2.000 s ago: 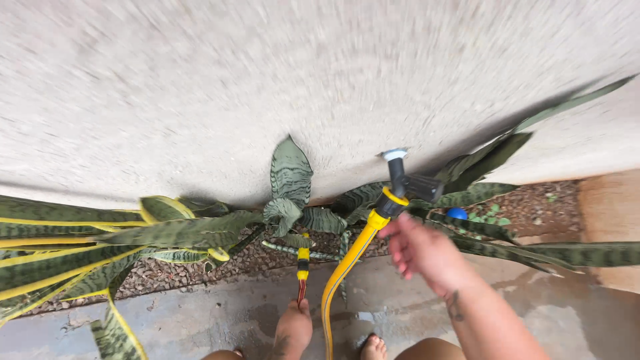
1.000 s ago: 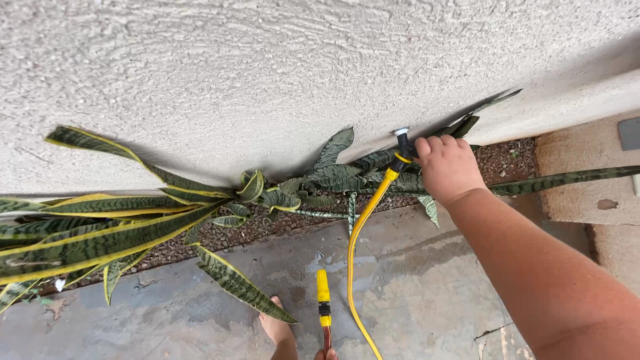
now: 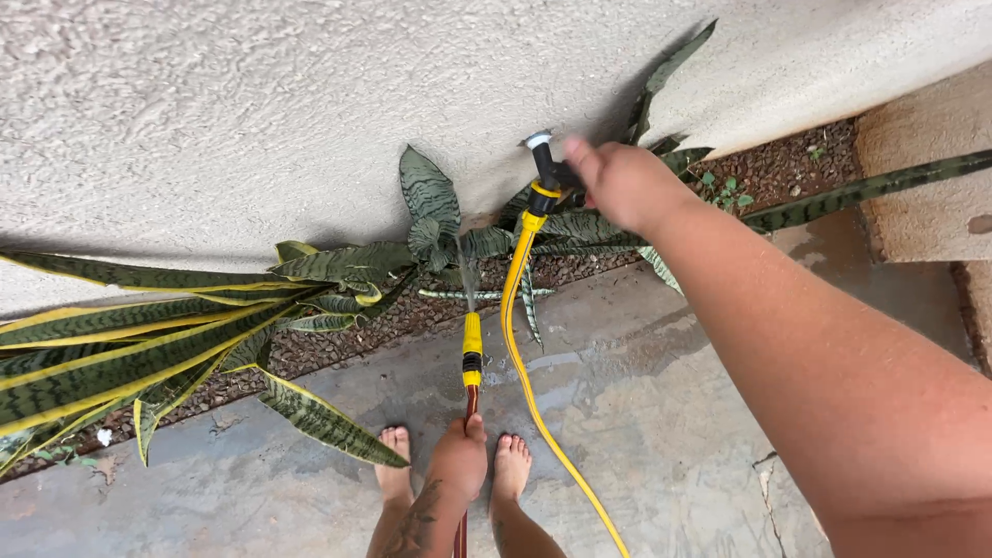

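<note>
My left hand (image 3: 459, 461) is closed around a reddish-brown garden hose (image 3: 472, 399) just below its yellow and black spray nozzle (image 3: 472, 349). Water (image 3: 468, 275) leaves the nozzle toward the plants. My right hand (image 3: 632, 182) is at the handle of a black plastic tap (image 3: 547, 167) that comes out of the wall; the fingers are partly hidden and blurred, so their grip is unclear. A yellow hose (image 3: 515, 341) hangs from the tap by a yellow and black connector (image 3: 540, 203) and runs down across the concrete.
Snake plants (image 3: 232, 325) grow in a gravel strip (image 3: 333, 349) along the rough white wall (image 3: 232, 116). One long leaf (image 3: 868, 190) reaches right over a low beige wall (image 3: 930, 225). My bare feet stand on the wet concrete floor (image 3: 643, 434).
Water now sprays from the nozzle; none shows a second ago. My left hand and the nozzle have come up further into view. My right hand stays near the tap.
</note>
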